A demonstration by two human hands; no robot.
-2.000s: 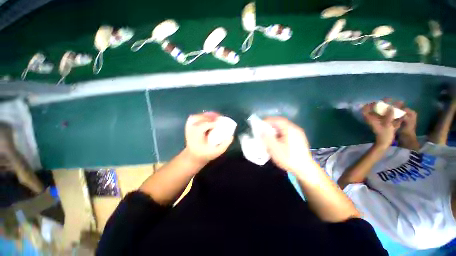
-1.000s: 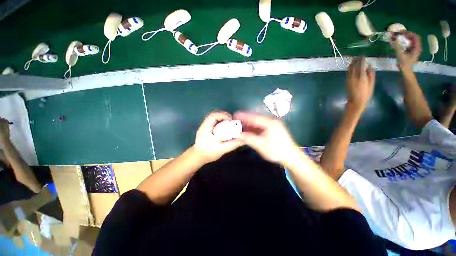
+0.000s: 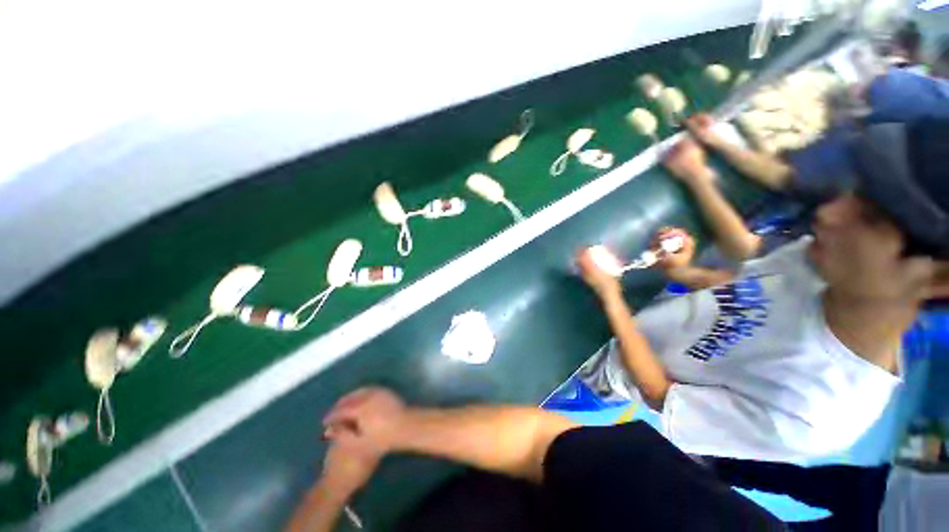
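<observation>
My left hand [image 3: 349,462] and my right hand [image 3: 366,414] are together over the green bench at the lower left, blurred, with the right over the left. Whatever is between them is hidden by the fingers. A short pale cord-like end [image 3: 354,516] shows just below my left hand. A crumpled white cloth or tissue [image 3: 468,338] lies on the bench beyond my hands, not touched.
A pale rail [image 3: 416,294] runs diagonally between bench and green conveyor belt [image 3: 302,223]. Several cream casings [image 3: 343,262] with cords and patterned cylinders lie on the belt. A white surface [image 3: 208,94] is above. A person [image 3: 749,353] at right handles a casing; another person's arms reach beyond.
The view has swung right and tilted. My hands now appear lower left, and the white piece seen in my left hand is hidden. The neighbour's hands have come back from the belt, holding a casing.
</observation>
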